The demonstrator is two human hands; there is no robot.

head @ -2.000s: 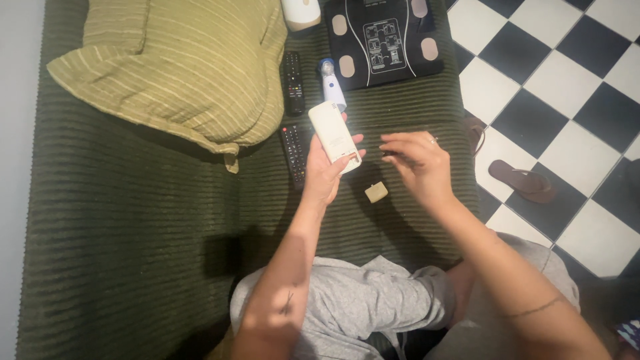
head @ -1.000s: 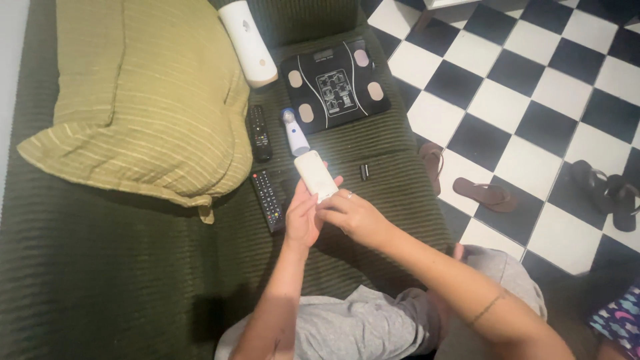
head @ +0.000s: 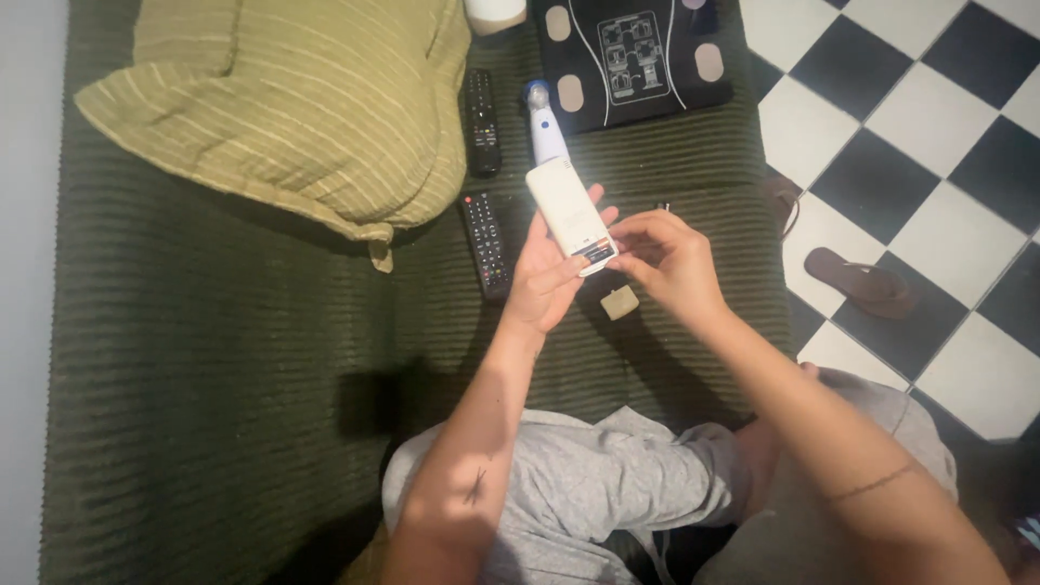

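My left hand (head: 546, 280) holds a white handheld remote control (head: 565, 203) back side up, its battery compartment (head: 594, 251) uncovered at the lower end. At least one battery shows in the compartment. The fingertips of my right hand (head: 670, 260) touch the remote's lower right edge beside the compartment; whether they pinch anything is hidden. A small cream battery cover (head: 620, 302) lies on the green corduroy sofa (head: 691, 341) just below the remote. Behind my right fingers, a small dark object (head: 664, 206), partly hidden, rests on the sofa.
Two black remotes (head: 483, 122) (head: 487, 244) lie left of my hands. A white and blue electric toothbrush (head: 545, 126) and a black body scale (head: 638, 61) lie beyond. A striped cushion (head: 325, 122) fills the upper left. Brown flip-flops (head: 861, 280) are on the checkered floor.
My right hand was apart from the white remote two seconds ago, then over its lower end; now its fingertips are at the lower right edge. My left hand has kept hold of the remote.
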